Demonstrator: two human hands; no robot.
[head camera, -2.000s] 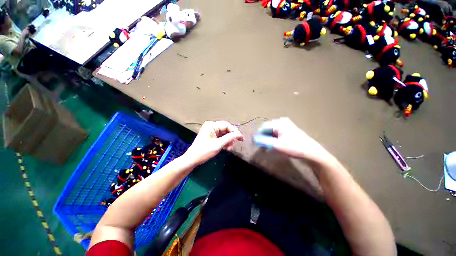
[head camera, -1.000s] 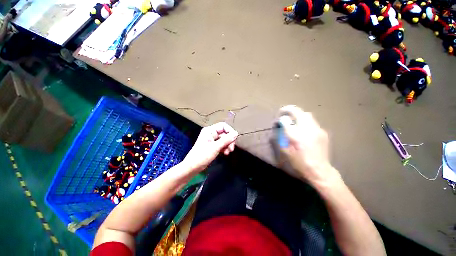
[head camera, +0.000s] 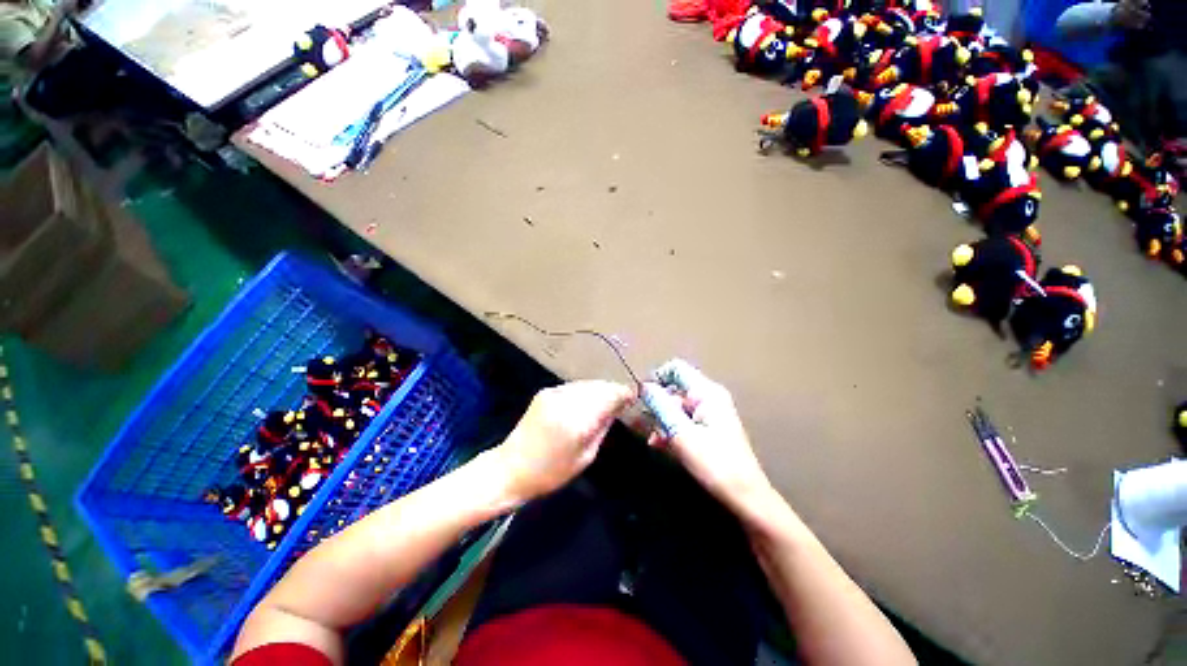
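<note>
My left hand (head camera: 570, 427) and my right hand (head camera: 707, 436) meet at the table's near edge, fingertips close together. A dark sewing thread (head camera: 573, 331) runs from their fingertips and curves to the left over the brown table. My right hand has pale blue-grey coverings on some fingers. Both hands are pinched shut where the thread ends between them. A needle cannot be made out, and no penguin is in my hands.
A blue crate (head camera: 143, 557) holding penguins stands at left. Plush penguins (head camera: 823, 121) are piled at the back right. Thread snips (head camera: 1000, 458) and a white thread cone (head camera: 1156, 496) lie at right. Papers (head camera: 313, 120) and a grey-white plush (head camera: 499, 39) are at back left. Parts of other people show at the top corners.
My right hand has come back to the left and now meets my left hand. The thread was stretched between them; now it trails away from their fingertips. The view has shifted.
</note>
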